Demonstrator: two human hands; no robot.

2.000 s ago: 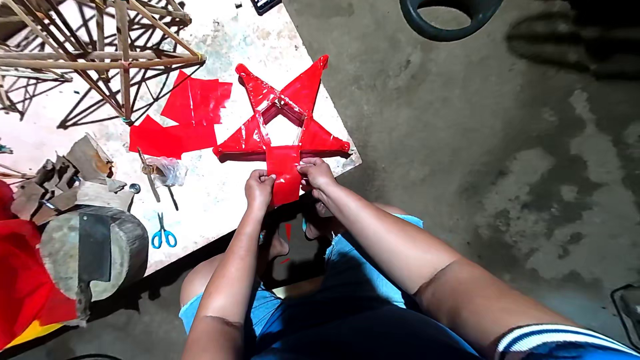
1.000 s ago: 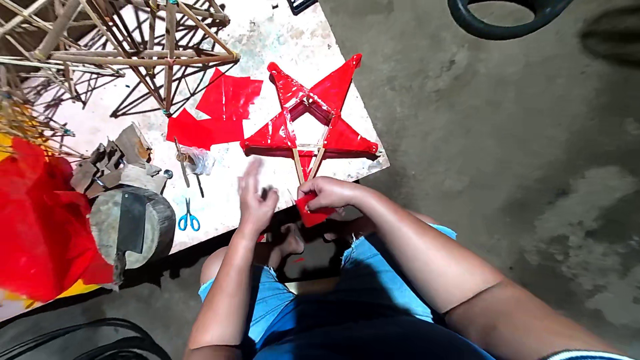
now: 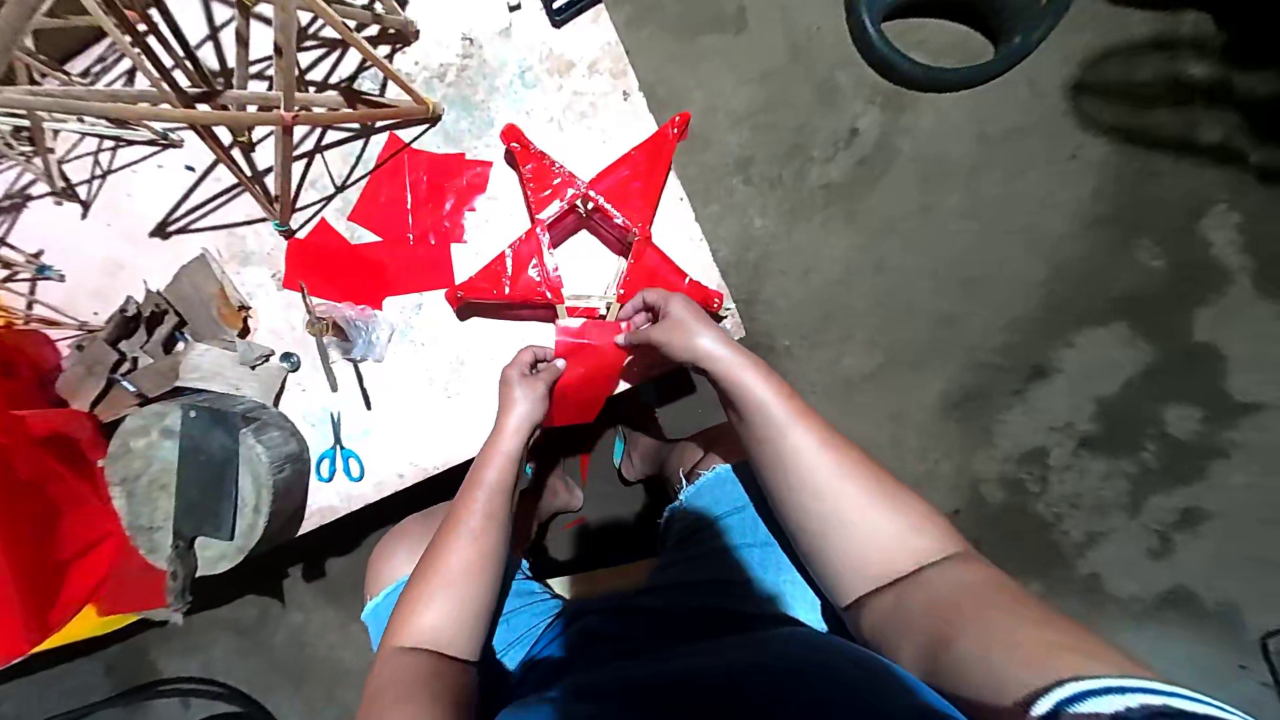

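Observation:
A star-shaped frame of thin wooden sticks, partly covered in glossy red film (image 3: 640, 190), lies at the table's near corner. Over its point nearest me is a loose red film piece (image 3: 585, 375). My left hand (image 3: 528, 388) pinches that piece at its left edge. Its upper right corner is between the fingertips of my right hand (image 3: 668, 325), close beside the star. Two bare sticks show just above the piece. Further left on the table lie more red film sheets (image 3: 420, 195) and blue-handled scissors (image 3: 339, 455).
Large stick frames (image 3: 285, 110) stand at the upper left. A cleaver (image 3: 207, 470) rests on a round wooden block (image 3: 145, 480) beside brown scraps (image 3: 205, 300), with red sheeting (image 3: 60, 520) at far left. A knife (image 3: 320, 345) lies near clear plastic (image 3: 360, 330). The table edge (image 3: 665, 150) runs right of the star.
One second ago my left hand was raised off the film, fingers spread, and my right hand held the red piece bunched at the star's near point. Now the piece is spread out between both hands.

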